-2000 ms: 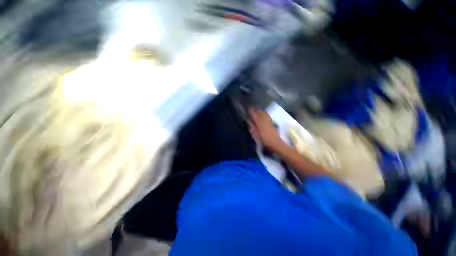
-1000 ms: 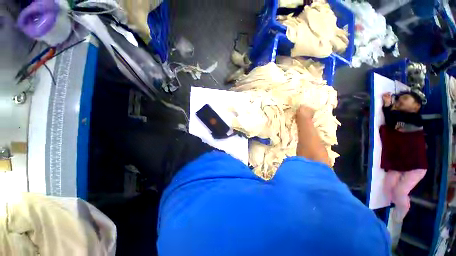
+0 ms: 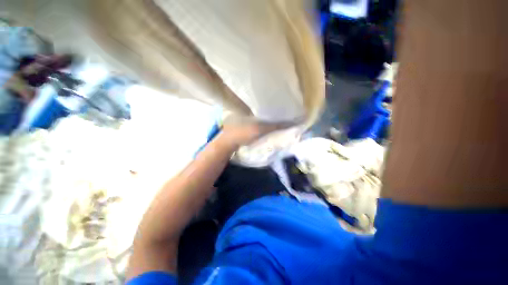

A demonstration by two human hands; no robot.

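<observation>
A large cream garment piece is raised in front of me and hangs down from the top of the view, blurred. My left hand grips its lower end near the middle. My right forearm stands upright, very close at the right edge; my right hand is cut off by the top of the picture. A big heap of cream cloth lies on the left, partly washed out by glare.
More cream pieces lie to the right of my lap, below a blue crate. A person's dark reddish sleeve or top shows blurred at the far upper left.
My view has swung left from the crates and phone. My left hand has come into view holding cloth. My right arm has gone from the cream pile to upright, and a cream piece is now raised.
</observation>
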